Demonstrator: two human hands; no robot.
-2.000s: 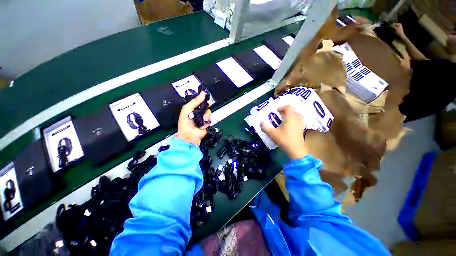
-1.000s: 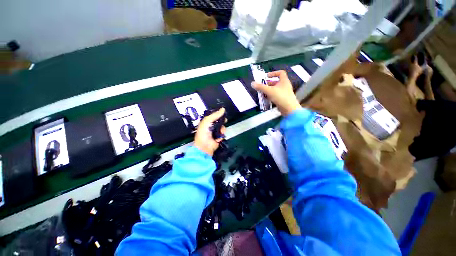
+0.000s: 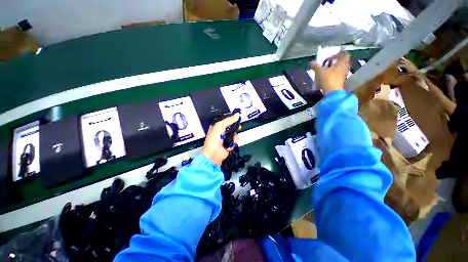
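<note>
My left hand holds a small black coiled cable over the near belt rail. My right hand is stretched out over the belt at the upper right and holds a white leaflet; it is slightly blurred. Open black boxes lie in a row on the green belt. Several show white leaflets with a dark band picture; those further left also have black cables on them. A heap of black cables lies beside the belt. A fanned leaflet stack lies on the ledge, partly behind my right sleeve.
Leaflet bundles lie on crumpled brown paper at right. A pale metal post and a slanted bar cross above the belt. White plastic bags are behind. A clear bag is at lower left. Another person's arms show at right.
My right hand has moved from the fanned stack to the belt and further right with leaflets. Leaflets with band pictures now show in two more boxes. My left hand still holds the cable, slightly further right.
</note>
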